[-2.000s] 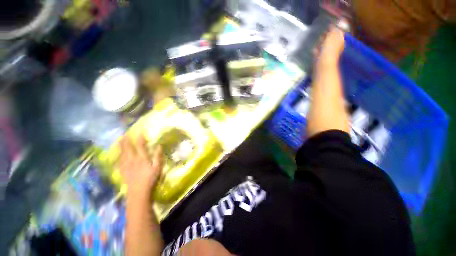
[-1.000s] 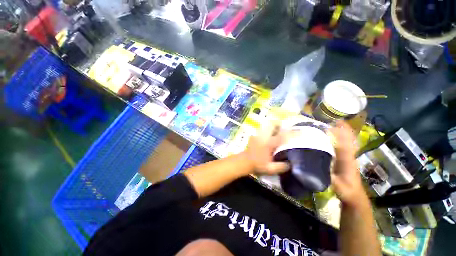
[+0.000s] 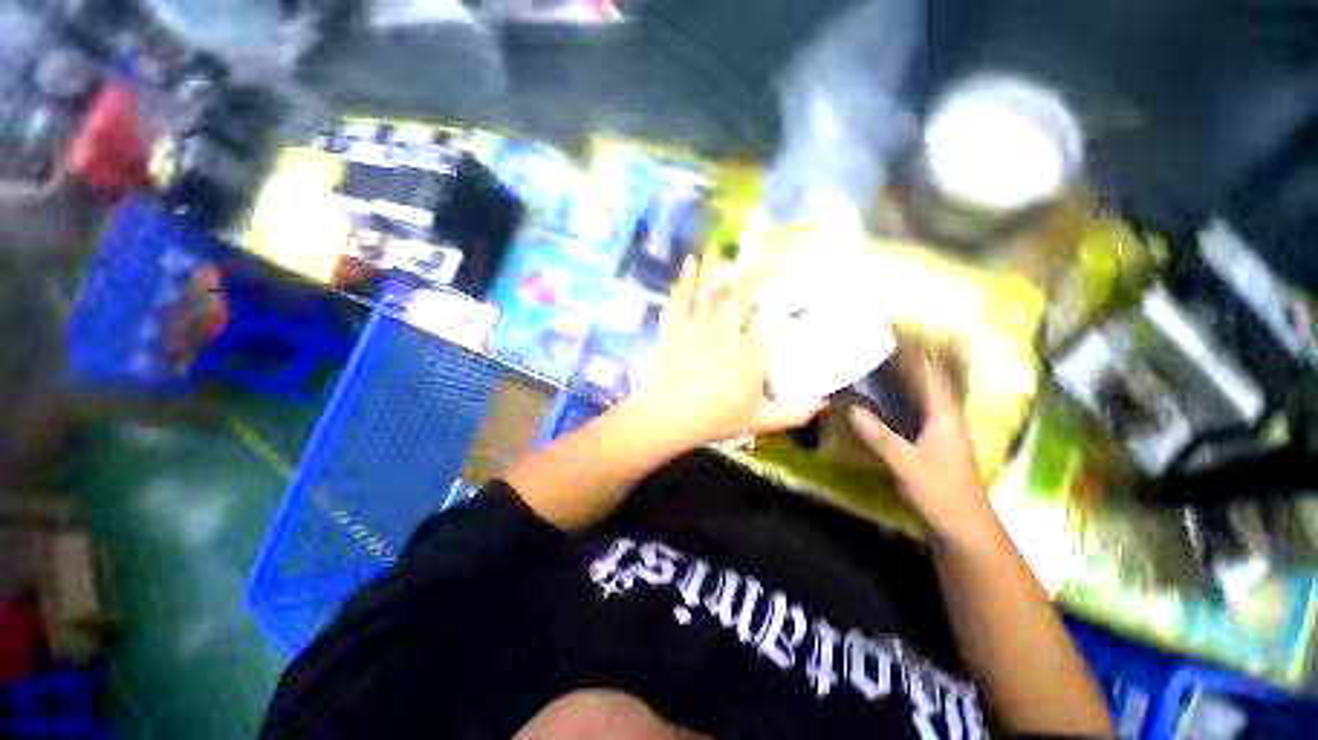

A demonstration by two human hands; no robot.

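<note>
A white rounded plastic housing (image 3: 821, 344) with a dark part (image 3: 896, 393) at its right side is between my hands, over the yellow work pad (image 3: 997, 325). My left hand (image 3: 708, 354) is on the left side of the white housing, fingers spread along it. My right hand (image 3: 928, 434) is at the dark part, with thumb and fingers around it. The picture is blurred and the white surface is overexposed, so the exact finger contact and the shape of the parts are unclear.
A white-topped tub (image 3: 1002, 145) and a clear plastic bag (image 3: 834, 123) are behind the pad. Silver and black boxy parts (image 3: 1156, 383) stand right. Black and white parts (image 3: 412, 217) stand in rows left. A blue crate (image 3: 379, 448) is below the bench edge.
The white housing with the dark part has tipped over and moved left and up in view, with both hands on it. The dark opening no longer faces me as widely.
</note>
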